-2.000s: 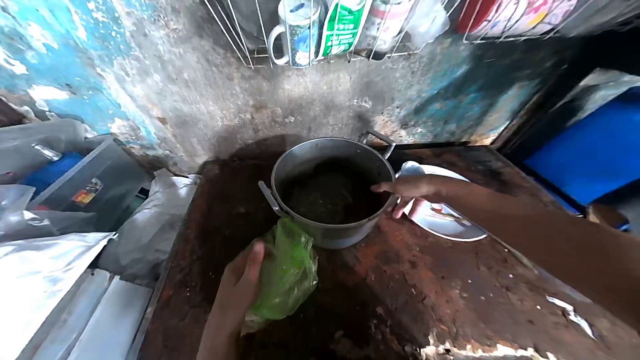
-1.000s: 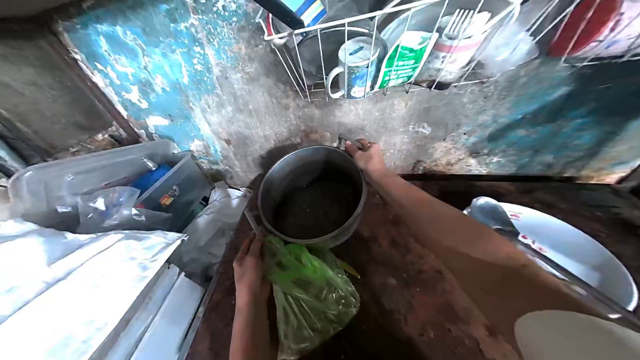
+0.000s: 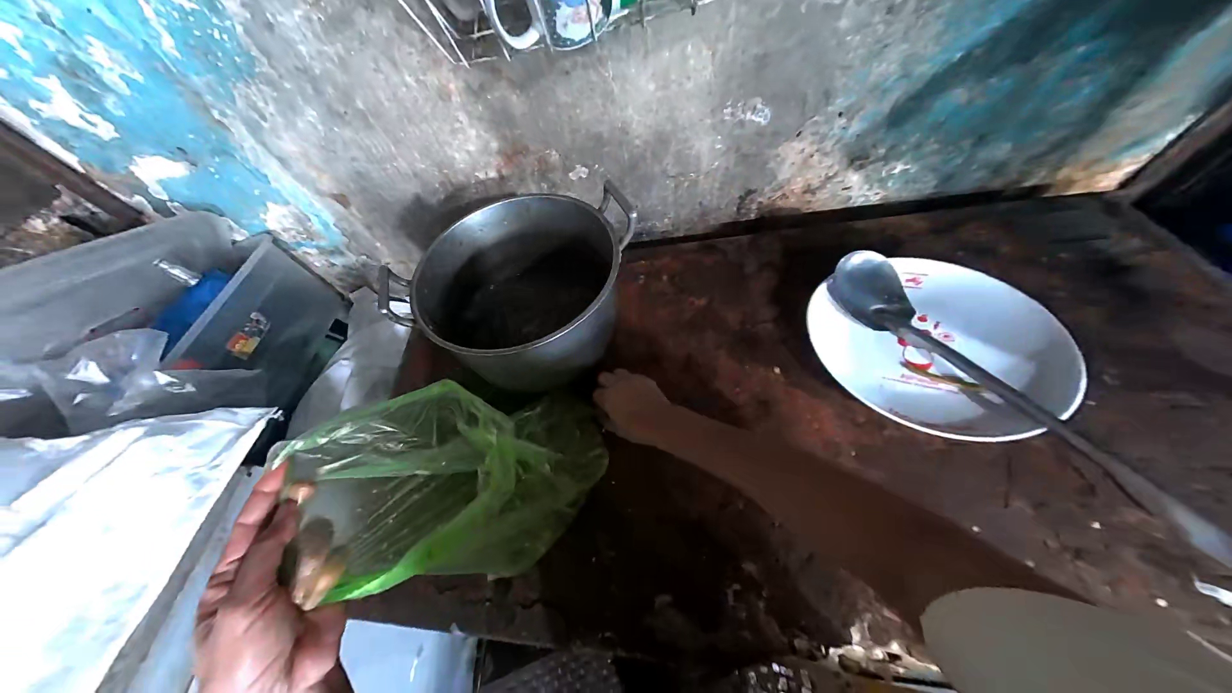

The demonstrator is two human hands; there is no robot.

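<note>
My left hand (image 3: 274, 582) grips the open edge of a green plastic bag (image 3: 443, 481), its fingers partly inside the mouth. The bag spreads over the table just in front of a metal pot (image 3: 568, 346) with two loop handles. The pot's inside is dark, and its contents cannot be made out. My right hand (image 3: 630, 404) rests low by the pot's front right side, at the bag's far end; whether it pinches the bag is unclear.
A white bowl (image 3: 1001, 327) with red print stands at right, a metal ladle (image 3: 982, 371) lying across it. At left are a clear plastic bin (image 3: 279, 308) and white sacks (image 3: 125, 539). A wire rack (image 3: 452, 38) hangs on the wall behind the dark table (image 3: 751, 289).
My right hand has left the pot's far handle and come down beside the bag. My left hand has moved away from the pot, stretching the green bag out.
</note>
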